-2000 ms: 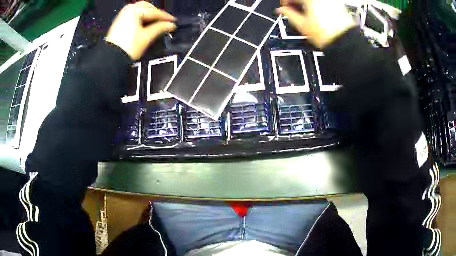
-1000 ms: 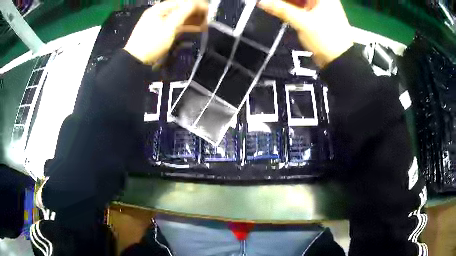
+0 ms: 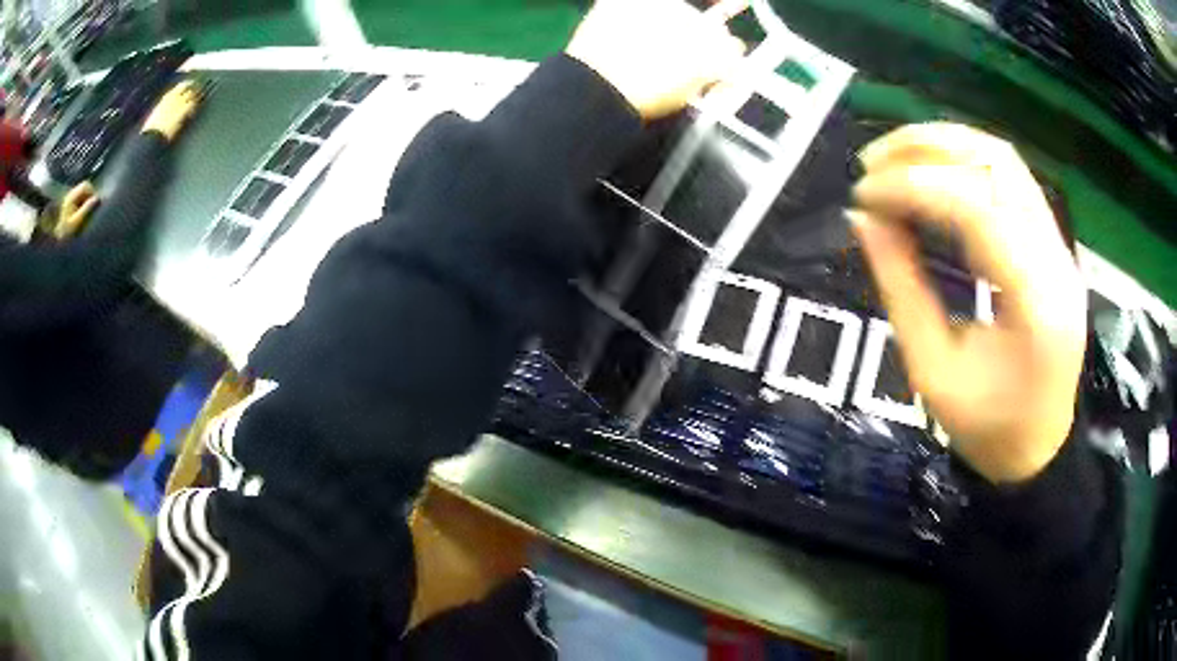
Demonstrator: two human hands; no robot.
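My left hand [image 3: 665, 54], at the top centre, holds the upper part of the die-cut window sheet [image 3: 671, 278]. The sheet hangs slanting down to the left over the black tray; its upper end shows open white lattice and its lower cells are dark. My right hand [image 3: 987, 291] is above the tray's right side, fingers curled and thumb below; blur hides whether a thin dark piece is between the fingertips. Front housings [image 3: 813, 349] sit in a tray row, with white frames around their windows and keypad grids below. My left sleeve and the sheet cover the tray's left part.
A long white backing sheet [image 3: 316, 239] with a strip of dark panels lies at left. Another person's hands and dark sleeve [image 3: 97, 278] are at far left. Loose scraps [image 3: 1136, 355] lie right of the tray. A brown cardboard box [image 3: 478, 555] is below the bench edge.
The view has turned left. My left hand still holds the sheet, and open lattice now shows at its upper end. My right hand has come away from the sheet, to its right.
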